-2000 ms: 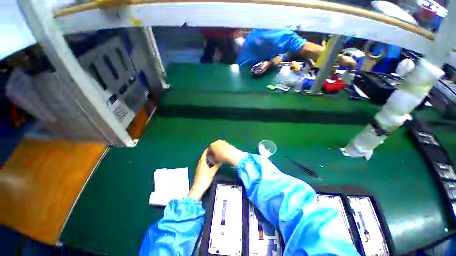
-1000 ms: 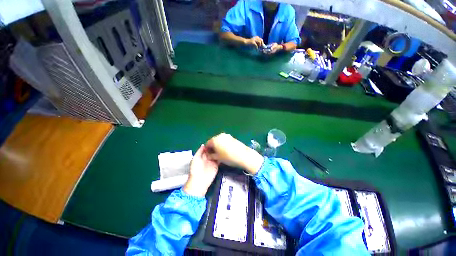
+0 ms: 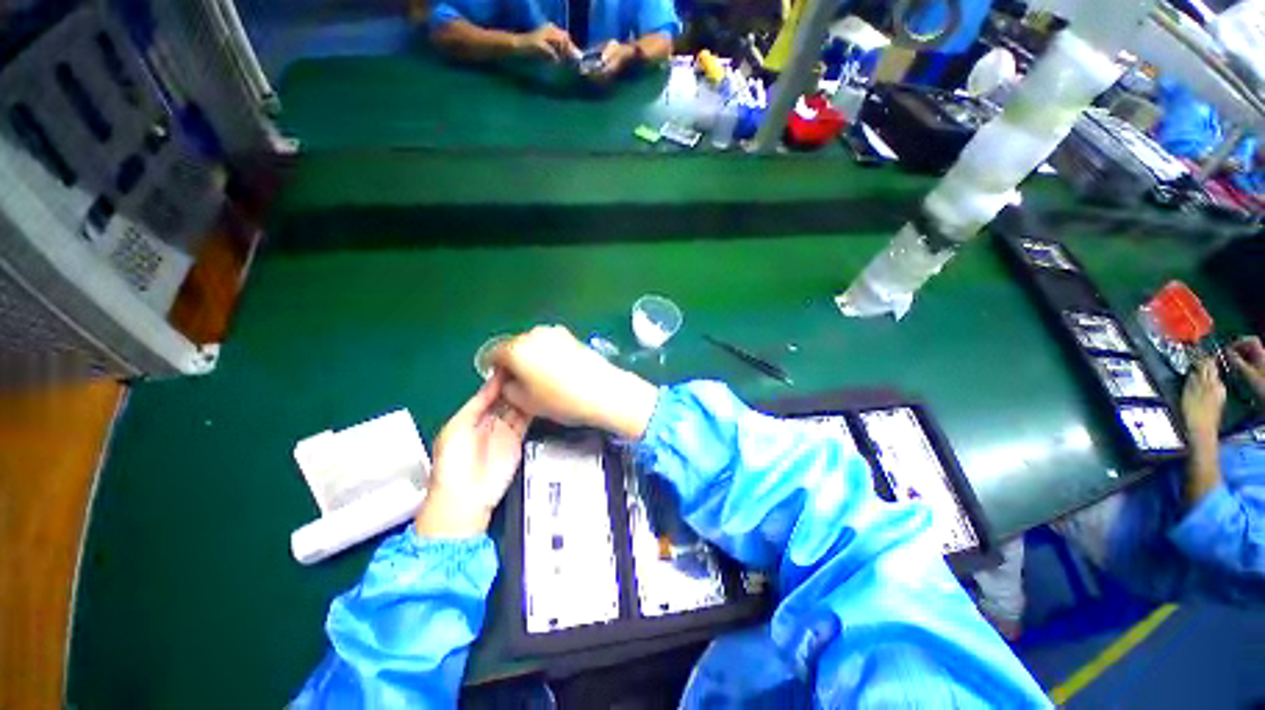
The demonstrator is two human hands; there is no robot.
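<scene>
My left hand (image 3: 472, 455) is palm up with its fingers raised, beyond the left end of the black foam tray (image 3: 638, 637). My right hand (image 3: 562, 380) reaches across, its fingertips at the left hand's fingers. Anything between the fingertips is too small or hidden to tell. The tray holds bright phone screen-and-frame units (image 3: 569, 534) in slots. My right sleeve covers the middle slots. A clear plastic cup (image 3: 655, 321) with whitish contents stands beyond the tray. Another clear cup (image 3: 491, 355) shows partly behind my right hand.
White folded sheets (image 3: 364, 479) lie at left. Dark tweezers (image 3: 749, 358) lie beyond the tray. A plastic-wrapped post (image 3: 957, 194) stands at right, with another tray (image 3: 1096, 333) beyond. A person's hands (image 3: 1204, 395) are near an orange-red container (image 3: 1179, 314). Another person (image 3: 555, 28) sits across the bench.
The view has turned right, bringing the right-hand worker and container into view. My hands stay together above the tray's left end; the left palm has opened upward. The second cup now shows beside my right hand.
</scene>
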